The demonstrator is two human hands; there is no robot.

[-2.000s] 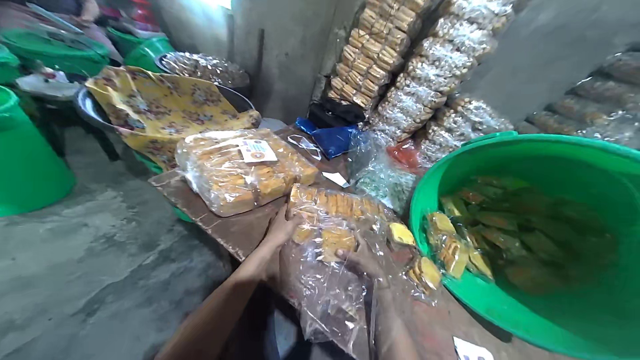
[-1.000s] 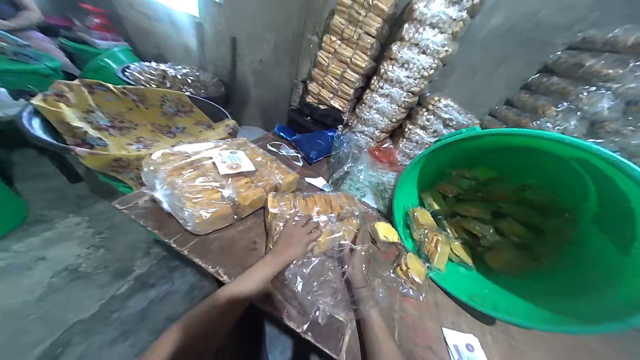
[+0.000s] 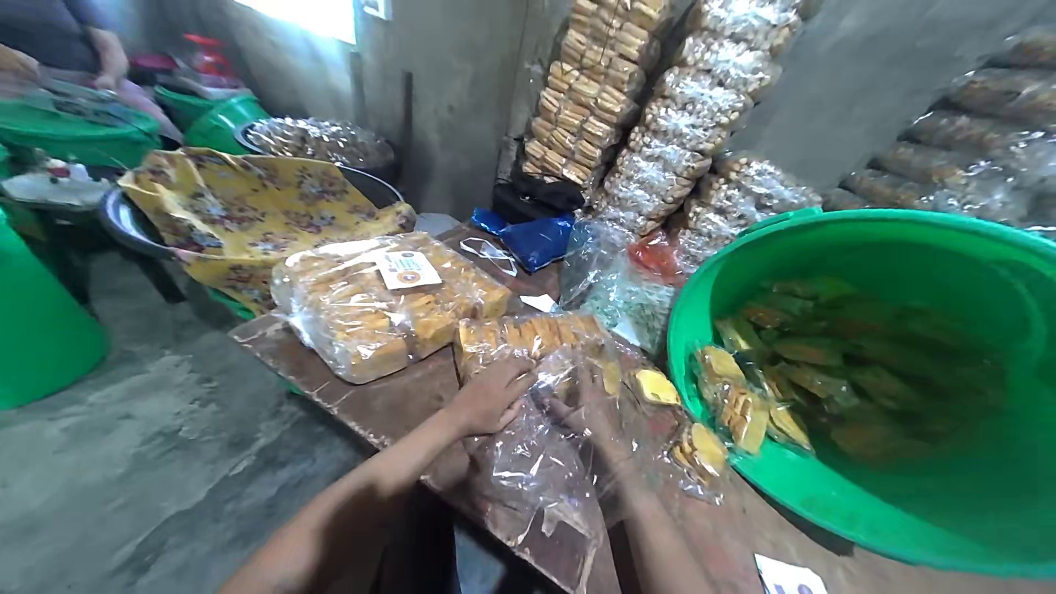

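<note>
A clear plastic bag (image 3: 536, 462) lies on the wooden table with rows of small packets of yellow-brown slices (image 3: 528, 334) at its far end. My left hand (image 3: 495, 394) rests on the bag's near-left part, fingers bent against the film. Inside or beneath the film is my right hand (image 3: 582, 404), at the right of the packets; its fingers are partly blurred by the plastic. To the left sits a full, larger clear bag of packed slices (image 3: 379, 305) with a printed card (image 3: 408, 269) on it. Loose packets (image 3: 700, 452) lie right of my right hand.
A large green tub (image 3: 858, 528) tilts at the right, with packets inside. Behind are a blue plastic packet (image 3: 536, 241), clear bags (image 3: 610, 280) and tall stacks of bagged slices (image 3: 594, 91). A flowered yellow cloth (image 3: 264, 206) covers a basin at left. Another person stands at far left.
My left hand has shifted from the packets toward the loose film at the near side. The other person at far left shows more now. The view has swung somewhat.
</note>
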